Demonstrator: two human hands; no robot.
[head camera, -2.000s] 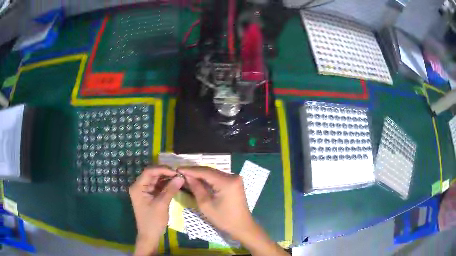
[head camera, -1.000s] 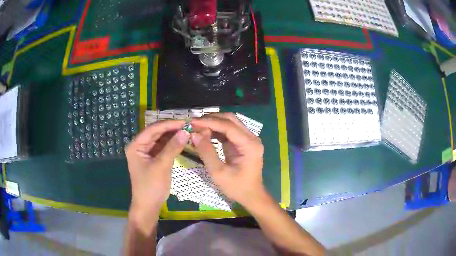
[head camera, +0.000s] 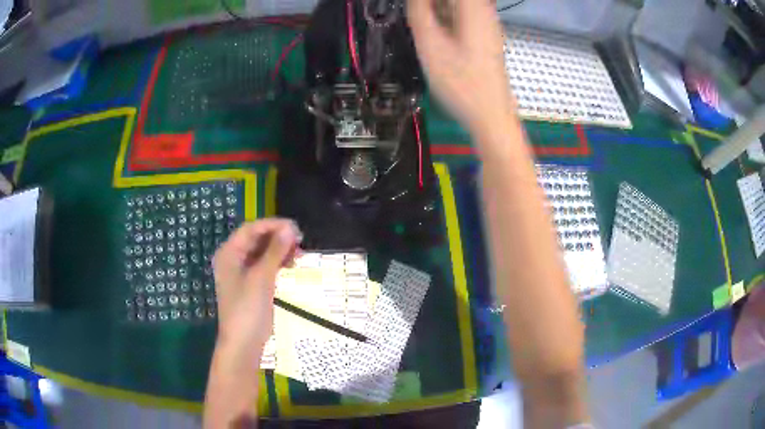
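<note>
My left hand (head camera: 252, 260) is in front of the black fixture (head camera: 352, 218), beside the left parts tray (head camera: 180, 251). Its thumb and fingertips are close together; whether a small part is between them cannot be told. My right hand (head camera: 457, 59) is raised at the top, beside the fixture's upper part, blurred and with its fingers cut off by the edge; its grip is hidden. The shiny round post (head camera: 360, 170) stands at the front of the mechanism. Label sheets (head camera: 398, 306), yellow paper (head camera: 289, 335) and a thin black stick (head camera: 323, 320) lie front centre.
The right parts tray (head camera: 575, 218) is partly hidden behind my right forearm. A thin pale tray (head camera: 644, 247) lies beside it, and a white dotted tray (head camera: 566, 80) lies behind. A faint clear tray (head camera: 222, 75) is rear left, a white-topped stack (head camera: 18, 247) far left.
My hands have parted from the small part they both pinched. The right has risen forward to the fixture's top; the left stays near the front. The view has tilted back up.
</note>
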